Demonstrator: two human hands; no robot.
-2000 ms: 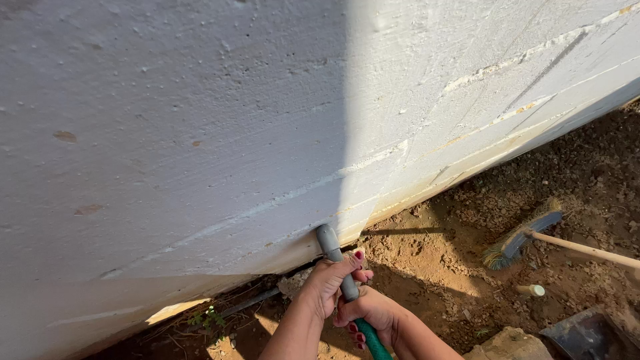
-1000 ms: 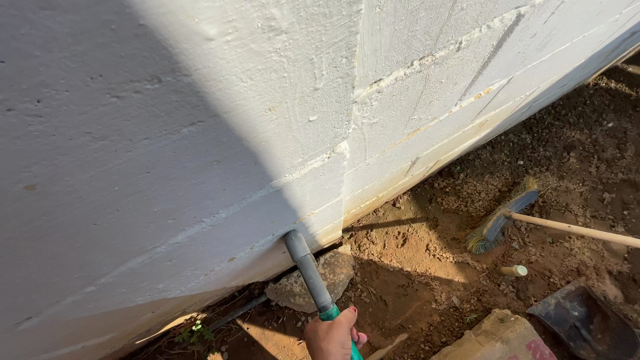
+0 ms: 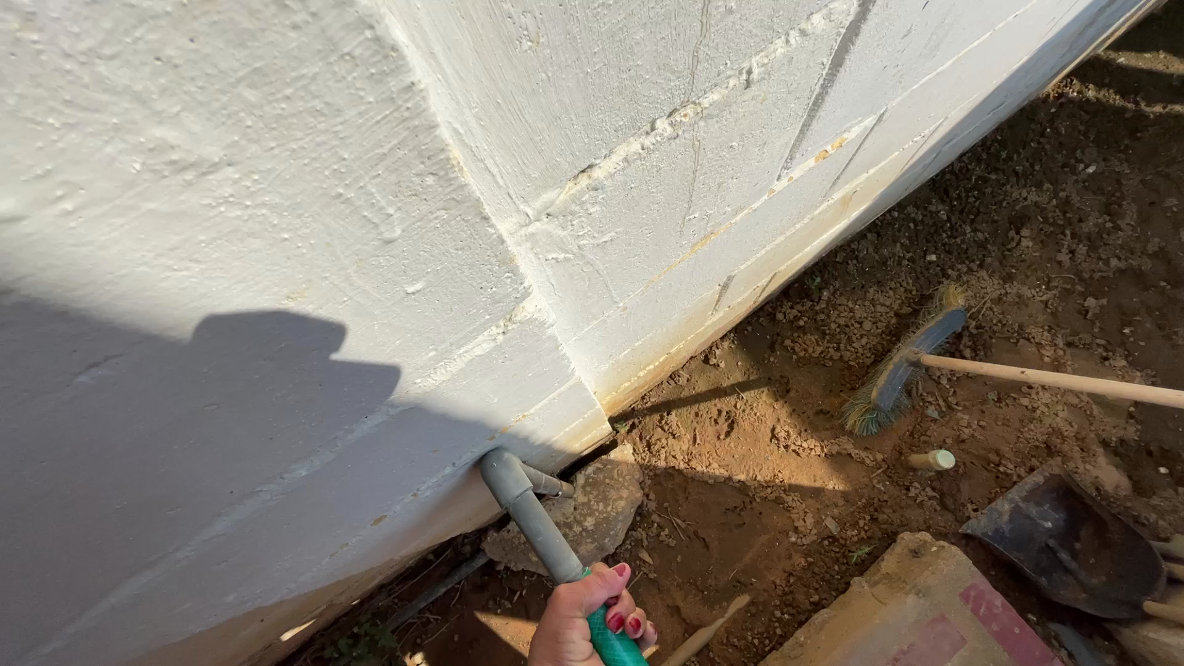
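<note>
My left hand (image 3: 592, 620) is at the bottom centre of the head view, closed around a green hose (image 3: 618, 646) where it meets a grey plastic pipe (image 3: 546, 536). The pipe rises to a grey elbow (image 3: 504, 474) close to the painted wall (image 3: 370, 222). From the elbow a short grey section (image 3: 546, 483) points down to the right, over a rough stone (image 3: 597, 509) at the wall's base. Whether the elbow touches the wall, I cannot tell. My right hand is not in view.
A broom (image 3: 902, 375) with a wooden handle lies on brown soil at the right. Below it are a short pale peg or pipe end (image 3: 932, 460) and a dark shovel blade (image 3: 1064, 546). A masonry block (image 3: 906, 610) with reddish marks sits at the bottom right.
Two seconds ago both my hands were on the pipe and hose; my right hand has since left the view. The elbow's short section now shows. The view has shifted.
</note>
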